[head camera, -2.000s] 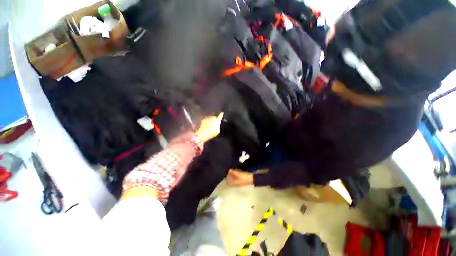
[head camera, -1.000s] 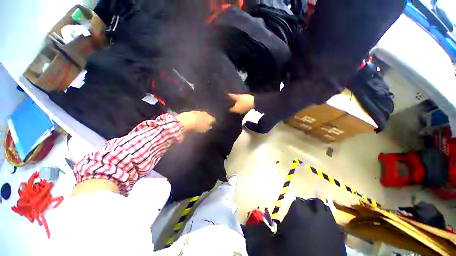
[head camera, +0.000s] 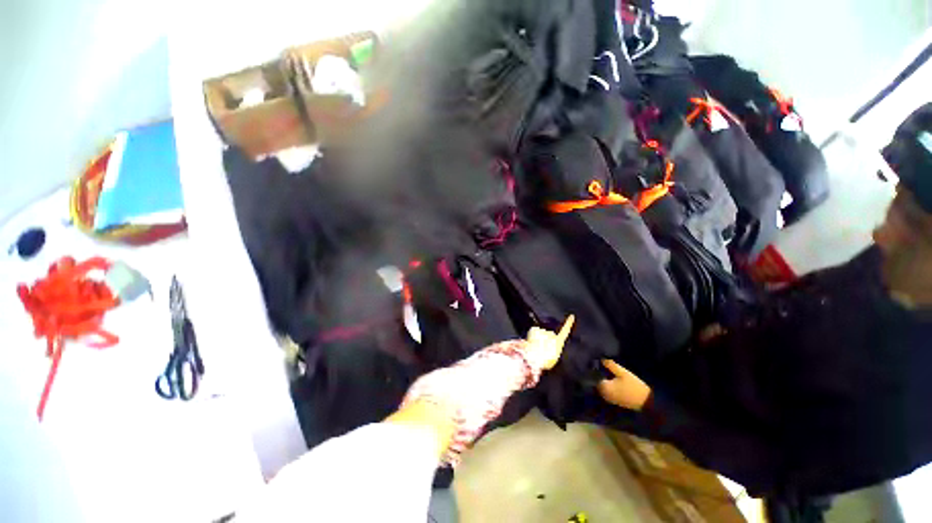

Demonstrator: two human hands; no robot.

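Note:
My left hand (head camera: 549, 345), in a red-and-white checked sleeve, reaches in from the lower left. Its index finger is extended over the near end of a black bundle (head camera: 547, 281); the other fingers look curled and blurred, with no held thing visible. To the right, a bundle with an orange tie (head camera: 591, 201) lies among several black bundles. White tags and magenta ties show on the cloth left of my hand. My right hand is out of the picture.
Another person (head camera: 807, 378) in dark clothing is at the right, a hand (head camera: 623, 386) at the bundles' near edge. Scissors (head camera: 182, 347) and red-orange strips (head camera: 70, 303) lie on the white table at left. Small boxes (head camera: 258, 107) stand behind; large cartons (head camera: 669, 475) are below.
The view has shifted, showing more bundles and less floor. My left hand now has its index finger extended; a second ago it looked closed on the cloth. The other person appears farther right.

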